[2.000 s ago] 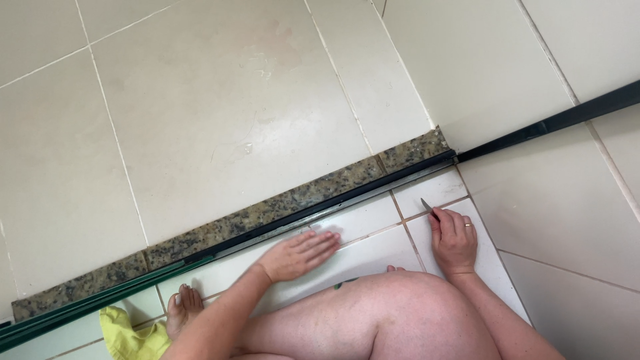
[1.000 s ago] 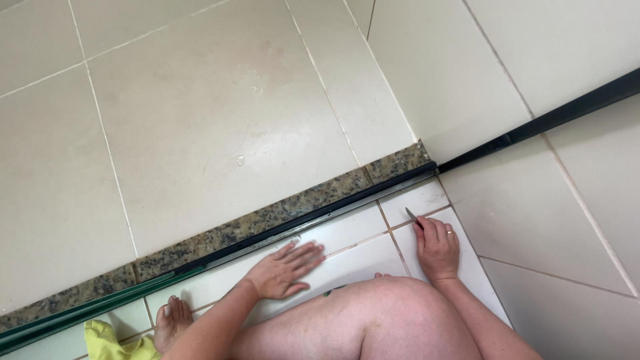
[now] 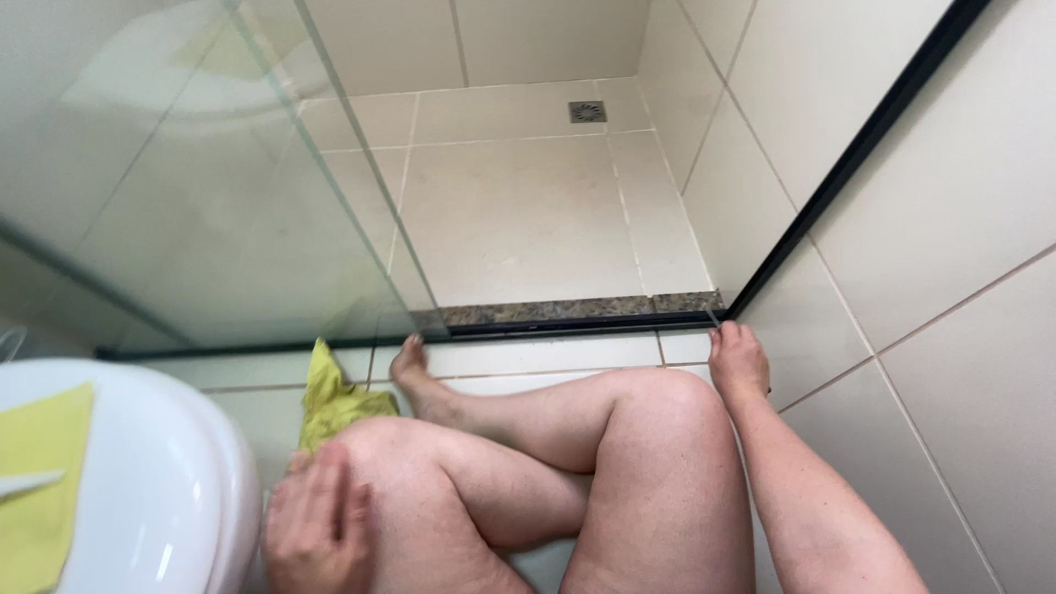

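My right hand (image 3: pixel 738 359) grips a thin pointed tool (image 3: pixel 714 318), its tip at the right end of the black shower door track (image 3: pixel 577 328), beside the wall. Only part of the tool shows, so its kind is unclear. My left hand (image 3: pixel 320 528), blurred, is near my left knee with nothing visible in it. A yellow cloth (image 3: pixel 338 400) lies crumpled on the floor tiles, just beyond my left hand. A speckled granite sill (image 3: pixel 561 309) runs along the track's far side.
A clear glass shower panel (image 3: pixel 247 206) stands at the left. On the white toilet lid (image 3: pixel 173 487) at the lower left lies another yellow cloth (image 3: pixel 49 511) with a white pointed item (image 3: pixel 29 483) on it. Beyond the sill is a floor drain (image 3: pixel 587 112). A black vertical frame (image 3: pixel 850 161) lines the right wall.
My left hand has come off the floor tiles by the track, back beside my knee. The tool in my right hand now reaches the track's corner. The view has swung up and left.
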